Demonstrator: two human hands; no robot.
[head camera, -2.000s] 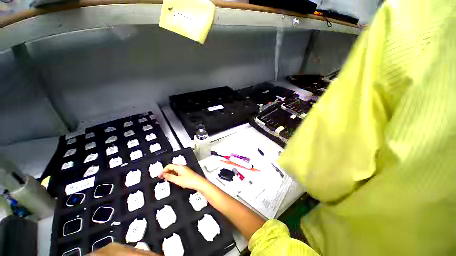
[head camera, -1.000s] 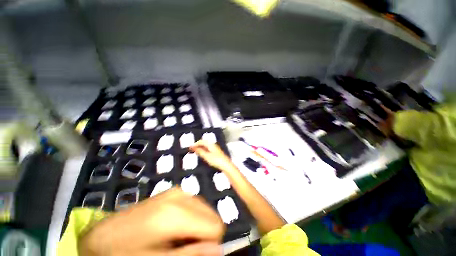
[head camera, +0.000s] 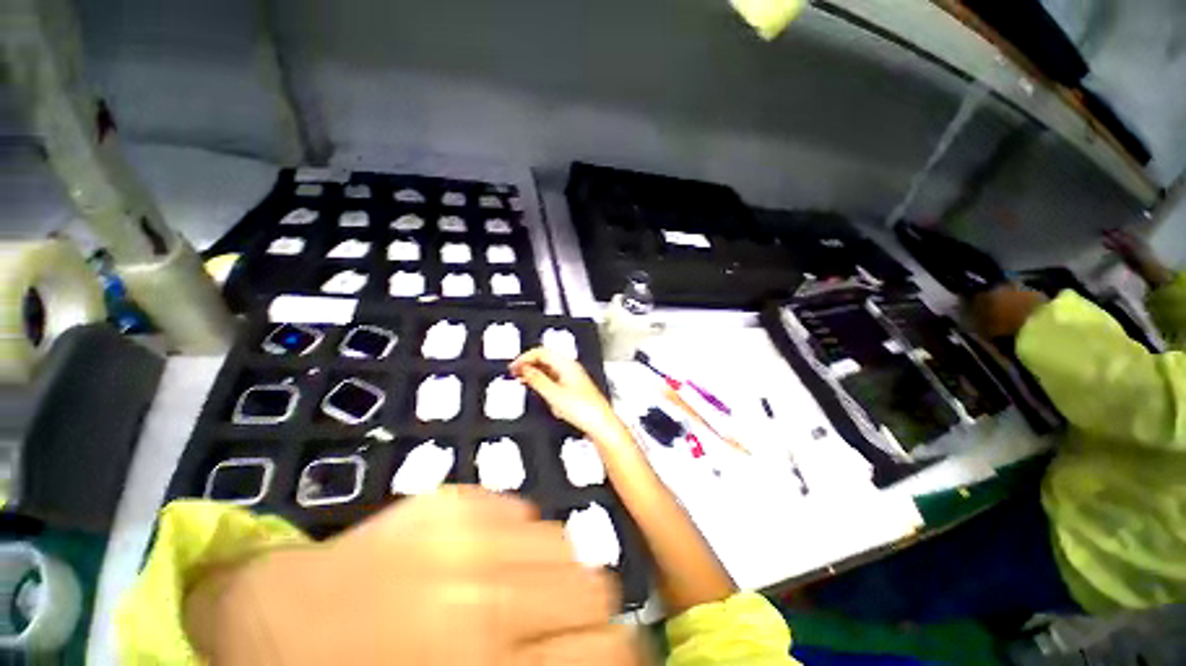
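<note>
Black foam tray (head camera: 306, 436) lies nearest, with white covers (head camera: 505, 397) in its middle and right pockets. Its left pockets hold dark watch units with pale rims (head camera: 332, 480); one unit (head camera: 293, 340) shows a blue spot. My right hand (head camera: 566, 388) reaches over the tray's right part, fingertips close together beside the white covers; whether they hold anything is unclear. My left hand (head camera: 423, 586) is large and blurred at the bottom, fingers curled, hiding the tray's front. What it holds cannot be seen.
A second filled tray (head camera: 377, 230) lies behind. A bottle (head camera: 632, 312), orange tool (head camera: 706, 418), purple marker (head camera: 708, 396) and black piece (head camera: 661, 426) are on the right. Dark trays (head camera: 663, 241) stand beyond. A coworker's yellow sleeve (head camera: 1106, 377) is at right. A tape dispenser (head camera: 91, 403) stands left.
The view has swung, and the coworker's sleeve that filled the right side is now farther off. My left hand has risen into view. My right hand stays over the tray.
</note>
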